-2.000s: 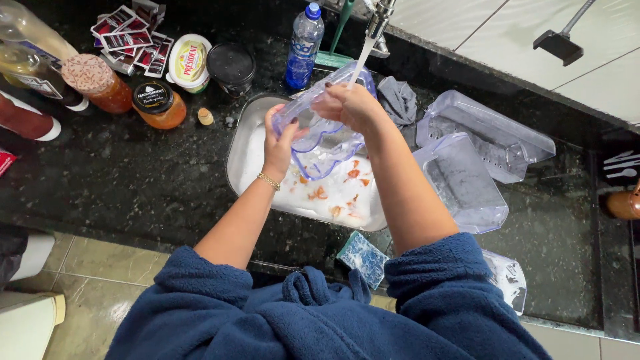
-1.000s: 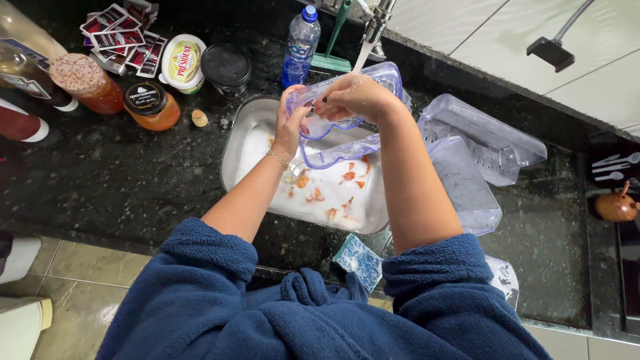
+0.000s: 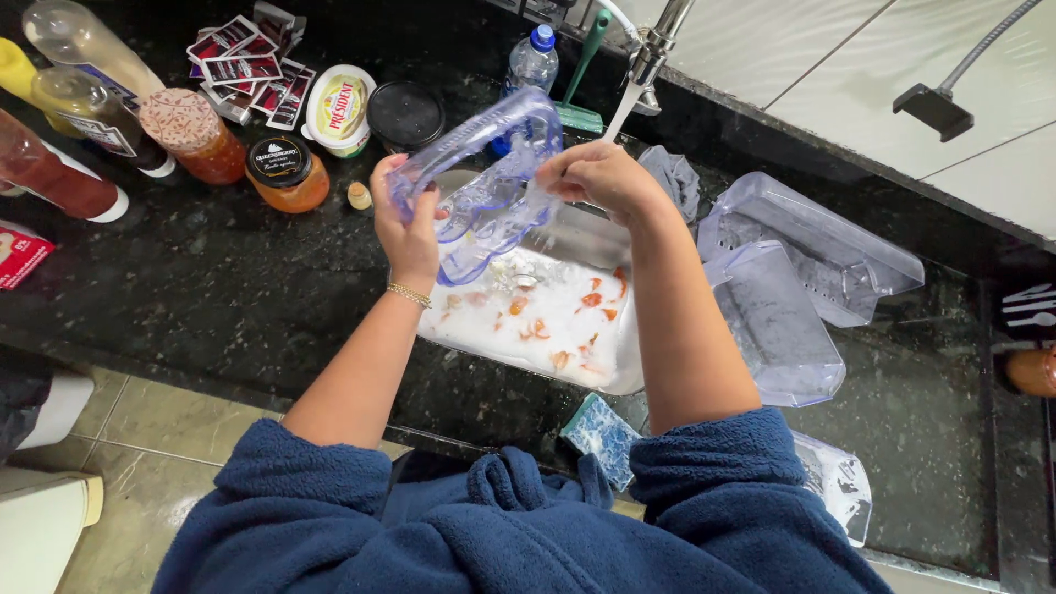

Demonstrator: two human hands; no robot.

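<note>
My left hand (image 3: 406, 216) grips one end of a clear bluish plastic tray (image 3: 487, 177) with a wavy edge, tilted above the metal sink (image 3: 627, 381). My right hand (image 3: 596, 177) is at the tray's other side, fingers bent, under water running from the faucet (image 3: 653, 58); whether it grips the tray cannot be told. White foam with orange food scraps (image 3: 518, 306) covers much of the sink bottom. A blue sponge (image 3: 601, 439) with suds lies at the sink's front edge.
Clear plastic bins (image 3: 775, 322) stand right of the sink, beside a grey cloth (image 3: 672, 177). A blue-capped bottle (image 3: 532, 62) and green squeegee (image 3: 582, 115) are behind it. Jars (image 3: 285, 173), sauce bottles and sachets (image 3: 243, 66) stand at left. A phone-holder-like arm (image 3: 936, 111) hangs at upper right.
The tray has been turned more upright and its left end has moved leftward with my left hand. My right hand has moved from over the tray to its right side, below the faucet.
</note>
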